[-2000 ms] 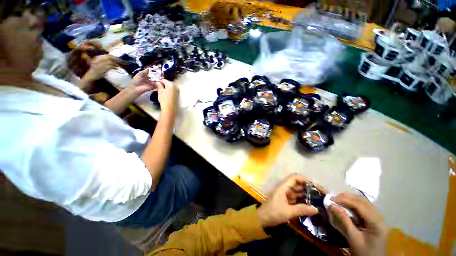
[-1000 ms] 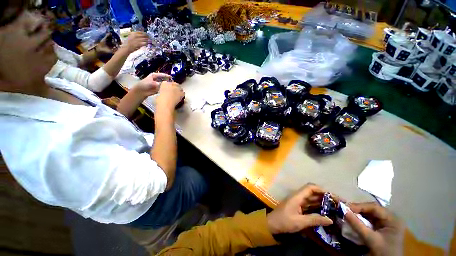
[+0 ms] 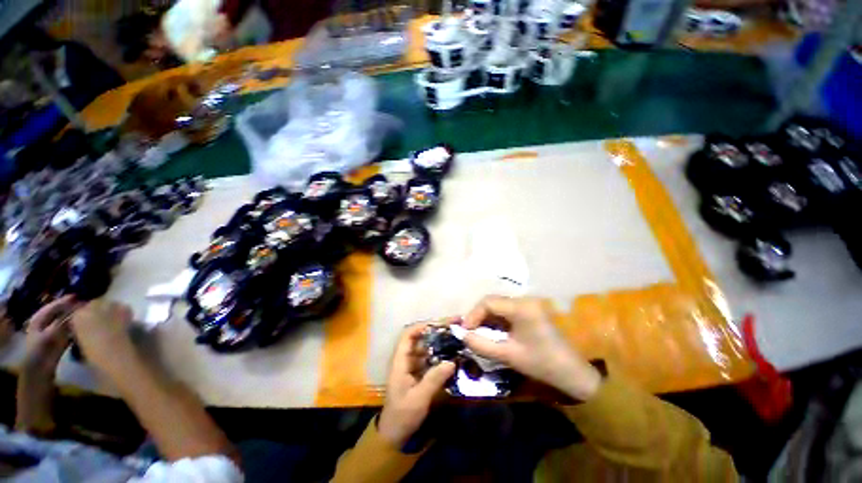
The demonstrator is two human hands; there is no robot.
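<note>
My left hand [image 3: 412,380] holds a black camera head housing [image 3: 441,345] near the table's front edge, at the lower middle of the view. My right hand [image 3: 529,341] is at the housing's right side, its fingers pinching a white wipe [image 3: 484,337] against or close to the opening. A shiny silvery part [image 3: 480,382] shows below my fingers; whether it belongs to the same housing I cannot tell. The picture is blurred and the fingers hide much of the work.
A heap of black camera heads [image 3: 288,226] lies left, another group [image 3: 784,193] right. White paper [image 3: 498,257] lies beyond my hands. A red-handled tool [image 3: 766,373] is at the right edge. A plastic bag [image 3: 317,127] and white camera bodies [image 3: 491,52] stand behind. A neighbour's hands [image 3: 90,330] work left.
The view has swung right, bringing in the right-hand group of heads and the red-handled tool. Both my hands still hold the housing and the white wipe.
</note>
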